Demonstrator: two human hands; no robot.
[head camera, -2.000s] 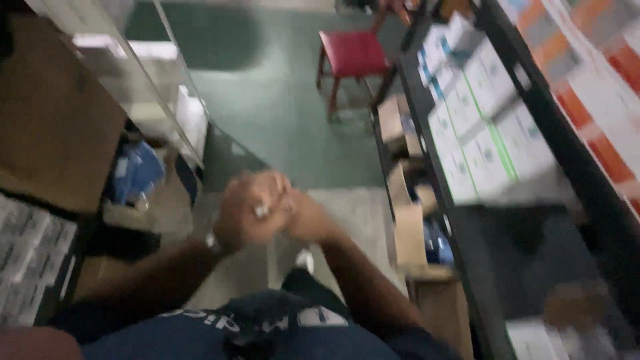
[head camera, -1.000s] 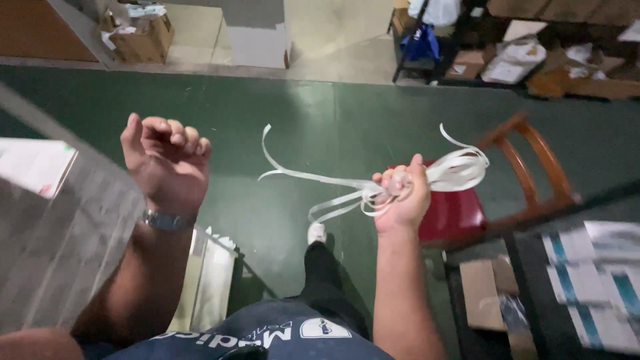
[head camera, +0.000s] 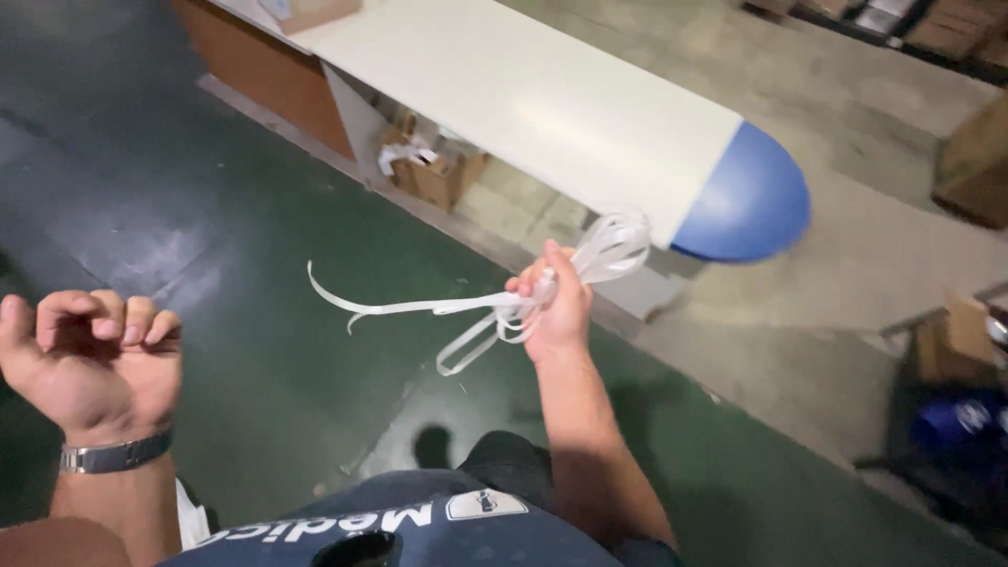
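My right hand (head camera: 561, 303) is closed around the middle of a bundle of flat white strapping (head camera: 618, 244). Its coiled loops stick out past my fingers on the upper right, while a smaller loop and a long curved loose end hang out to the left. At the left edge I see my left hand (head camera: 102, 354), palm up with curled fingers apart and nothing in it. A metal wristwatch band (head camera: 116, 454) sits on that wrist.
A long white tabletop (head camera: 551, 87) with a rounded blue end (head camera: 748, 201) crosses ahead. Under it stands an open cardboard box (head camera: 433, 177). At the lower right are another carton (head camera: 957, 339) and a blue item (head camera: 953, 425). The floor is green, with a pale area beyond.
The view has swung strongly, bringing the white and blue table into sight. The hands, together two seconds ago, are apart; one second ago my right hand held the strapping as it does now.
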